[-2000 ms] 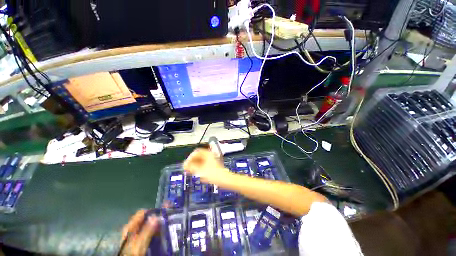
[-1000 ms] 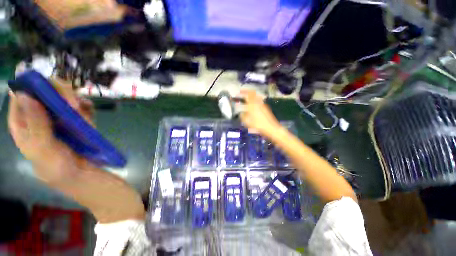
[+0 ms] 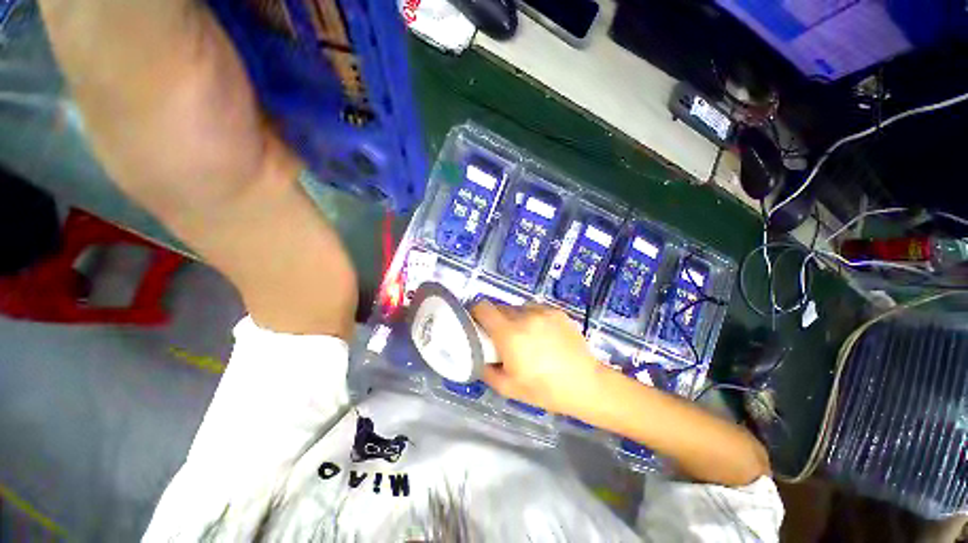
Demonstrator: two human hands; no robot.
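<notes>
My left hand [image 3: 159, 95] is very close to the camera at the top left, partly cut off by the edge. It holds a blue handheld unit [image 3: 398, 117], blurred and seen large beside the tray. My right hand [image 3: 541, 355] grips a white-grey barcode scanner [image 3: 444, 337] over the tray's near left part. Red light shows at the tray's left side. The clear blister tray [image 3: 464, 136] holds several blue units with white labels, such as one unit [image 3: 470, 207] in the far row. My right hand and the scanner hide part of the near row.
A ribbed stack of clear trays [image 3: 902, 414] stands at the right beside a pale cord. Behind the tray are a phone [image 3: 568, 16], a mouse [image 3: 488, 13], a small dark block [image 3: 703, 111], loose cables and a monitor [image 3: 817, 32]. A red stool [image 3: 90, 276] is at the left.
My right hand has taken hold of the scanner and brought it over the tray. The unit in my left hand is now nearer the camera. The view has turned.
</notes>
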